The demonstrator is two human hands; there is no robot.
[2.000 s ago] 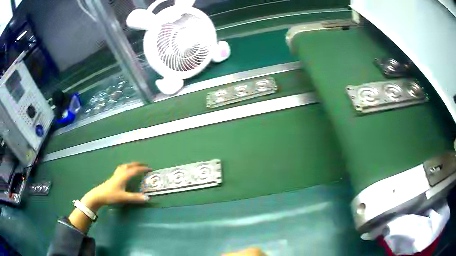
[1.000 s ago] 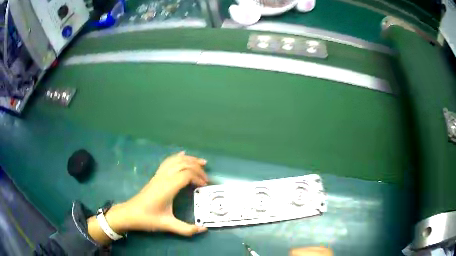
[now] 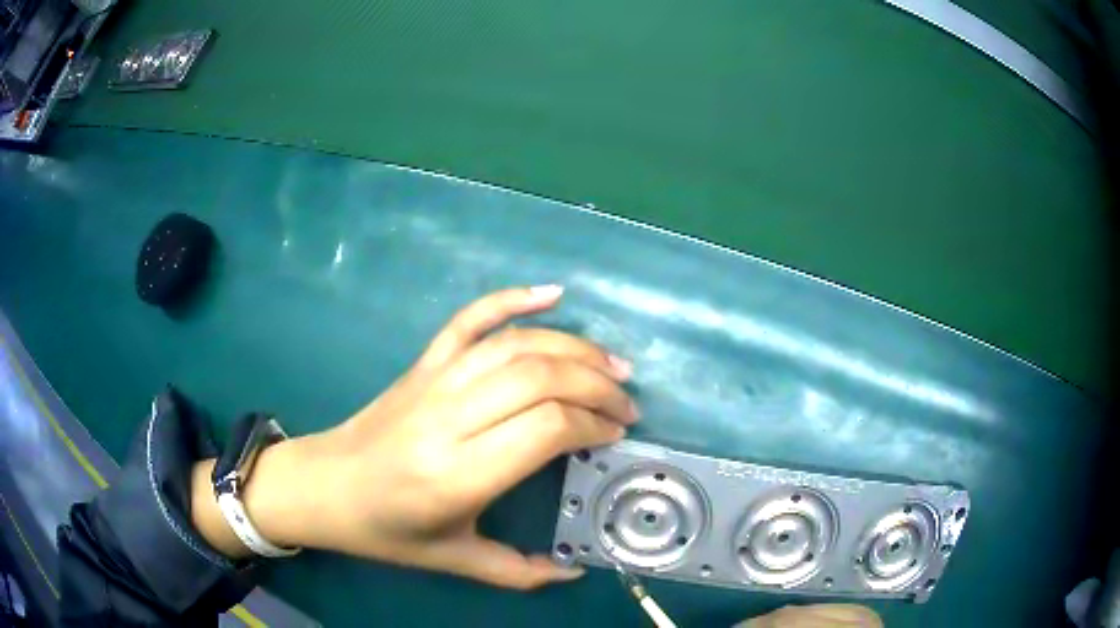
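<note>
A grey metal plate with three round ringed recesses (image 3: 721, 523) lies on the glossy green work surface at the lower right. My left hand (image 3: 461, 448) is around its left end, with the thumb at the lower left corner and fingers at the upper left edge. The pointed hand tool (image 3: 646, 601) has a pale handle and a dark tip at the plate's lower edge, below the left recess. My right hand (image 3: 813, 617) is cut off by the bottom edge; only a part shows, and its grip on the tool is hidden.
A black round pad (image 3: 175, 261) lies at the left on the work surface. Another metal plate (image 3: 161, 60) lies on the green belt (image 3: 590, 98) at the upper left, beside electronic equipment (image 3: 47, 61). A silver rail (image 3: 1001, 52) crosses the upper right.
The view has tilted down and closer. The plate has come from the belt onto the work surface nearer me, with my left hand at its left end. The tool tip is now at the plate's edge.
</note>
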